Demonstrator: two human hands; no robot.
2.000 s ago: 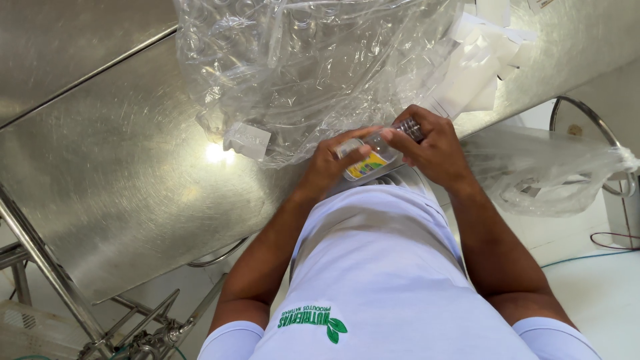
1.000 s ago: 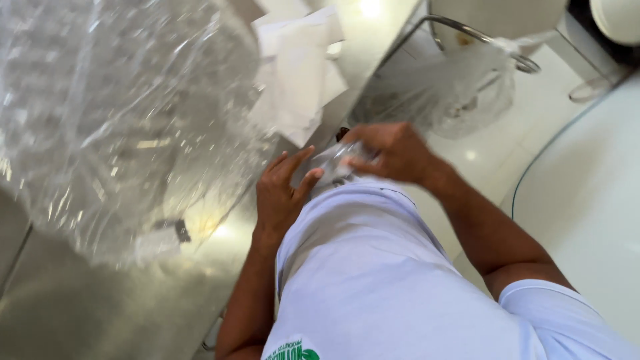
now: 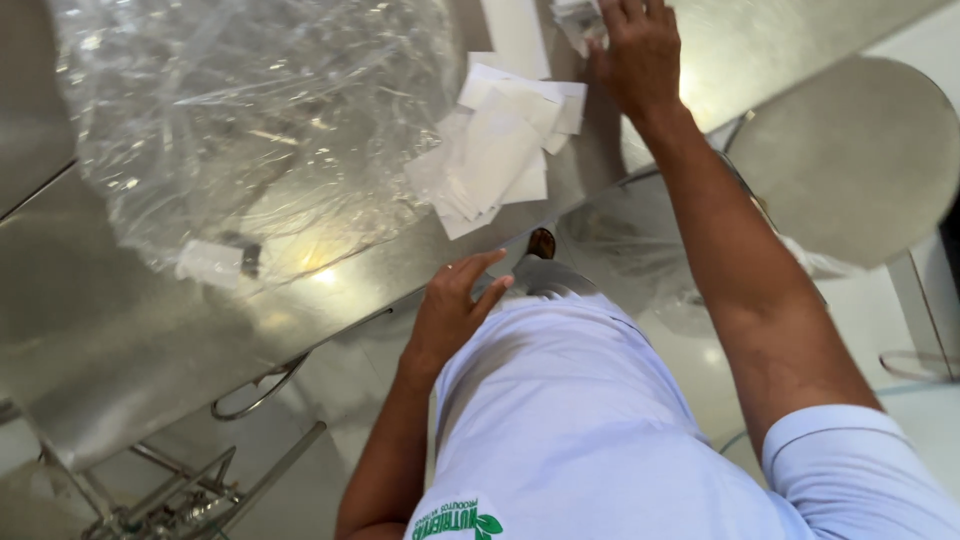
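Observation:
My right hand (image 3: 641, 56) reaches over the steel table at the top, its fingers on a clear and whitish item (image 3: 581, 22) cut off by the frame edge; blur hides what it is. Close to my waist, my left hand (image 3: 461, 304) holds nothing, thumb and fingers apart, just off the table's front edge. Between the two hands lies a loose pile of white paper slips (image 3: 499, 146). A large clear plastic bag (image 3: 262, 112) spreads over the table to the left of the slips. A small white piece with a dark end (image 3: 214, 262) sits at the bag's lower edge.
The steel table (image 3: 97, 352) runs diagonally across the view. Right of it stands a round metal surface (image 3: 847, 161), with a clear plastic bag (image 3: 637, 232) hanging below the table edge. Metal legs and tubes (image 3: 195, 487) stand at the lower left.
Two seconds ago both hands held a small clear bottle with a yellow label near my waist. My right hand has since moved away over the table; my left hand has let go. The view has shifted.

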